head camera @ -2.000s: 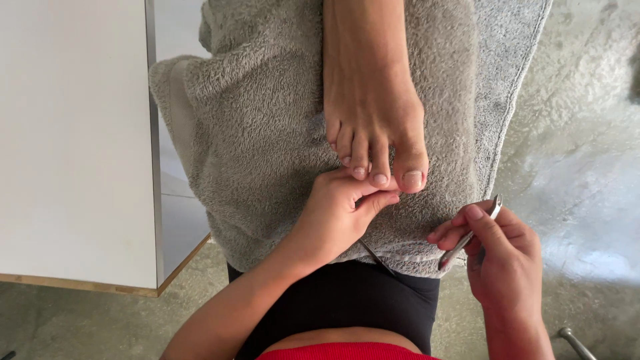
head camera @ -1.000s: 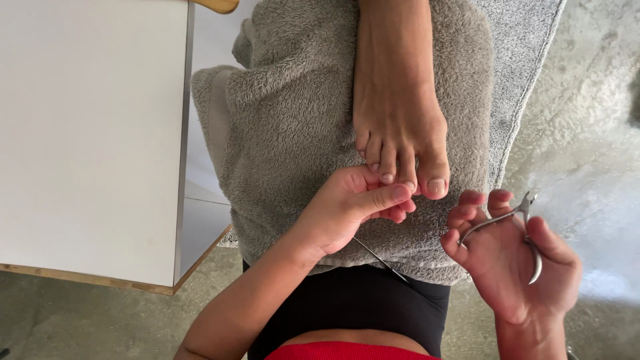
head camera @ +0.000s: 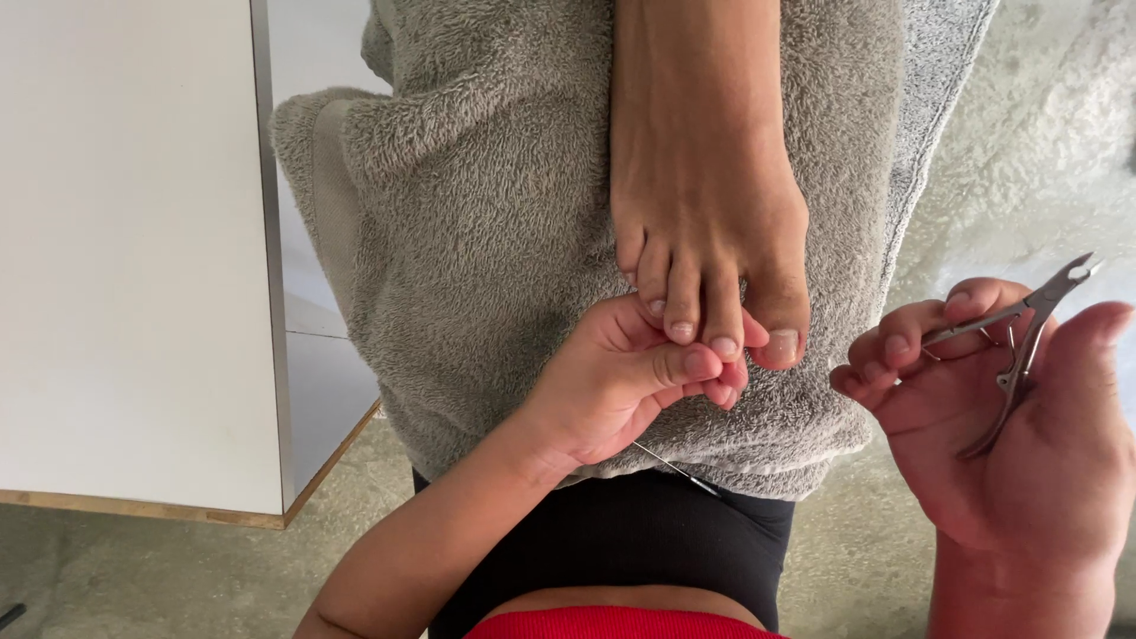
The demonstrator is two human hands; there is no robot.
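Observation:
A person's bare foot [head camera: 706, 169] rests on a grey terry towel [head camera: 479, 222] over my lap. My left hand [head camera: 635, 382] holds the smaller toes, thumb on the near side and fingers reaching under the toes beside the big toe. To the right of the foot, my right hand [head camera: 1003, 417] is turned palm up with metal cuticle nippers [head camera: 1029, 337] lying across the palm and fingers, jaws pointing up and to the right. A thin metal tool [head camera: 679, 470] lies at the towel's near edge, partly hidden by my left hand.
A white table or cabinet [head camera: 142, 257] with a wooden lower edge stands at the left. A lighter grey cloth [head camera: 932, 98] shows under the towel's right side. Concrete floor [head camera: 1038, 151] is visible on the right and at the lower left.
My right hand has turned from holding the nippers with its fingers closed around them to palm up, and has moved right. My left hand stays at the toes.

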